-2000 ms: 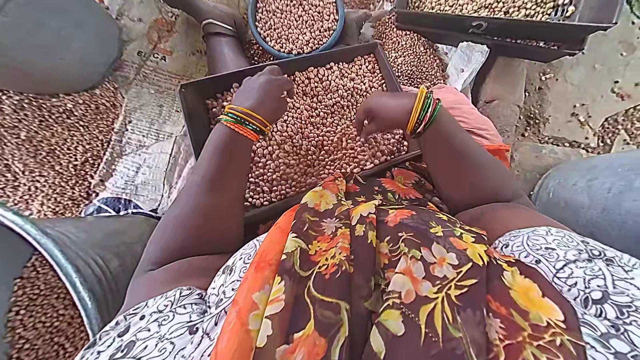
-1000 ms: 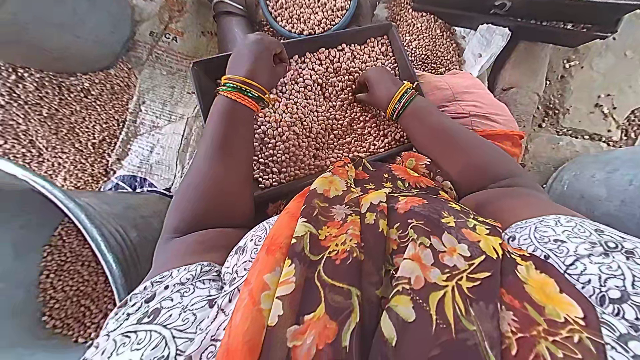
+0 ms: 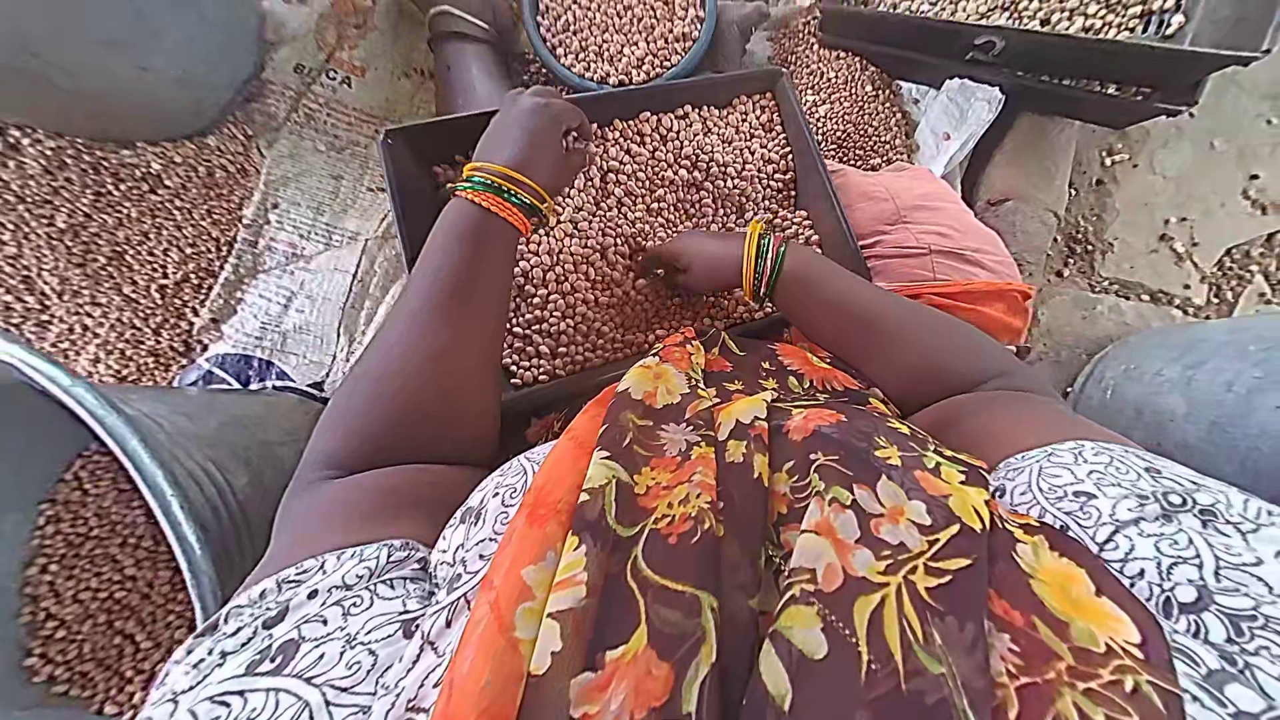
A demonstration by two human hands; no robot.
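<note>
A dark rectangular tray (image 3: 822,200) lies before me, covered with small brown-pink nuts or seeds (image 3: 690,150) that look like shelled peanuts. Over its upper left part is my left hand (image 3: 540,140), fingers curled in; whether anything is inside them cannot be told. My right hand (image 3: 692,262) rests low among the nuts right of the middle, its fingertips touching them and partly hidden. Colored bangles circle both wrists. Some dark bottom of the tray shows at its left side, beside the left wrist.
Beyond the tray stands a round blue-rimmed tub (image 3: 703,62) of nuts. A tipped metal tub (image 3: 150,470) with nuts is at lower left, a nut heap (image 3: 110,240) and printed sack (image 3: 290,190) behind it. Another dark tray (image 3: 1010,60) lies upper right, a grey vessel (image 3: 1190,390) at right.
My right hand has moved down toward the near side of the tray, from near its right rim a second ago. My left hand stays over the upper left part.
</note>
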